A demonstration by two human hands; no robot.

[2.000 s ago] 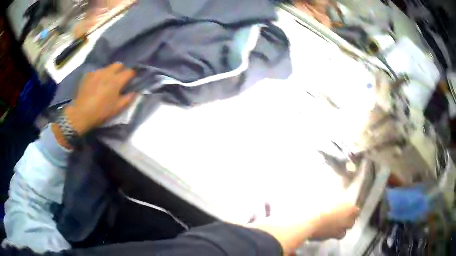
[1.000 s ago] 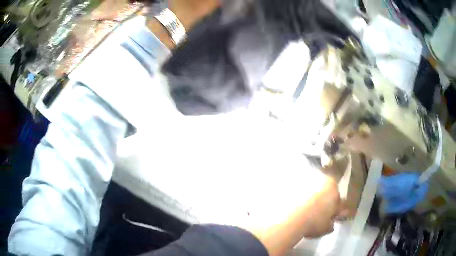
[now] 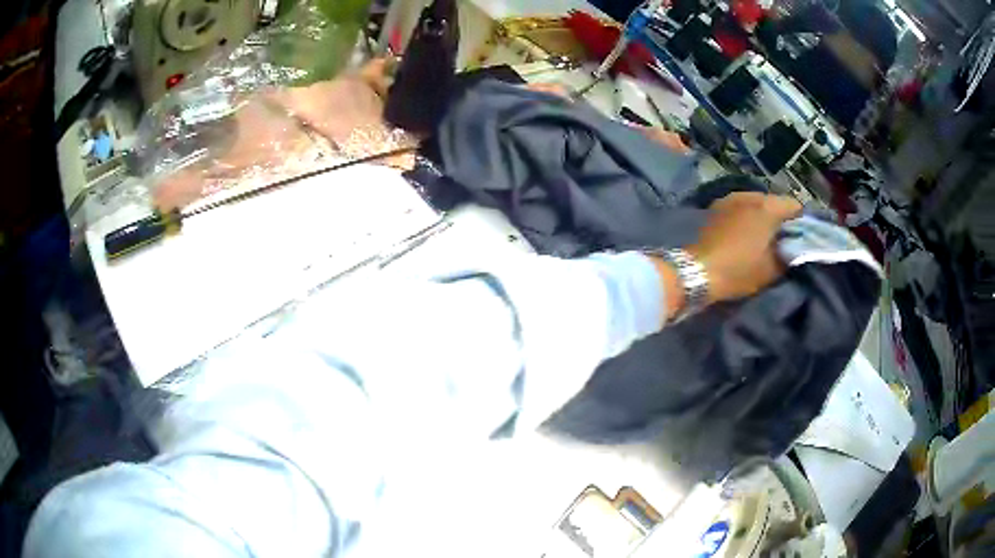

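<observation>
A large dark grey garment piece [image 3: 698,381] hangs in folds across the far side of the white table. My left hand [image 3: 747,245], with a metal watch at the wrist, grips the cloth beside a light blue-grey facing with a white edge [image 3: 824,245]. The sewing machine head [image 3: 726,529] is cut off at the lower right edge, with a blue logo. My right hand is out of the picture.
A screwdriver [image 3: 140,235] with a long shaft lies at the far left. Pinkish tan fabric [image 3: 278,131] lies partly under clear plastic beyond it. A white paper sheet [image 3: 856,436] is behind the machine. Other machines stand at the far right.
My left hand has carried the grey cloth from the left across to the far right, beyond the machine. The view has shifted, and my right hand has gone out of the picture.
</observation>
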